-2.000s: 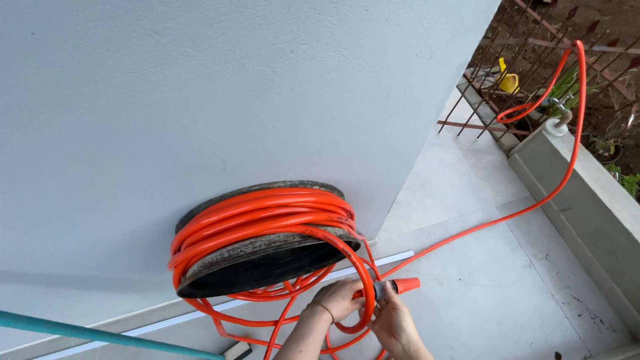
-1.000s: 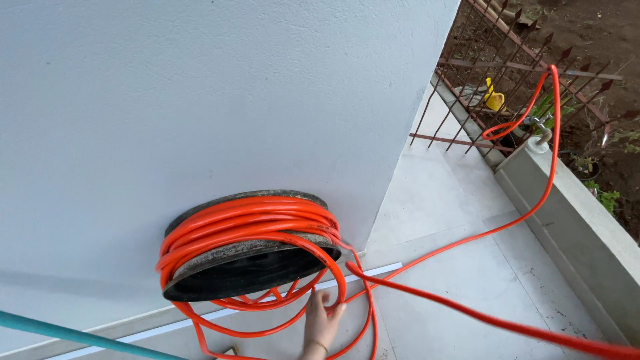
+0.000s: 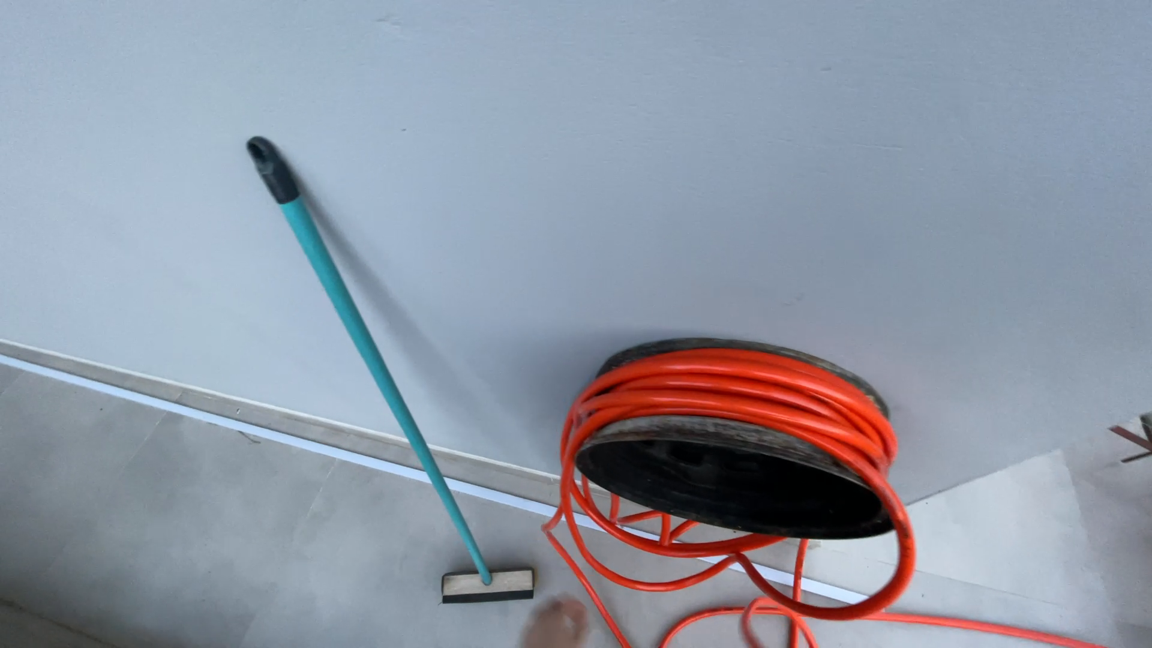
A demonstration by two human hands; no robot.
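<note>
A thick orange garden hose (image 3: 747, 382) is wound around a dark wheel-like reel (image 3: 738, 481) on the grey wall. Loose loops hang below it. What appears to be my left hand (image 3: 556, 623) is blurred at the bottom edge, left of the hanging hose loops and just below the squeegee head. Its fingers cannot be made out, and no hose is plainly seen in it. My right hand is out of view.
A floor squeegee (image 3: 373, 360) with a teal pole and black grip leans on the wall, its head (image 3: 488, 585) on the tiled floor. A pale strip (image 3: 297, 443) runs along the wall's foot. Part of the hose trails off to the lower right (image 3: 981, 625).
The view has swung left, bringing the whole squeegee into sight. Both hands were at the hose two seconds ago; one second ago one hand held a hanging loop, which it no longer touches.
</note>
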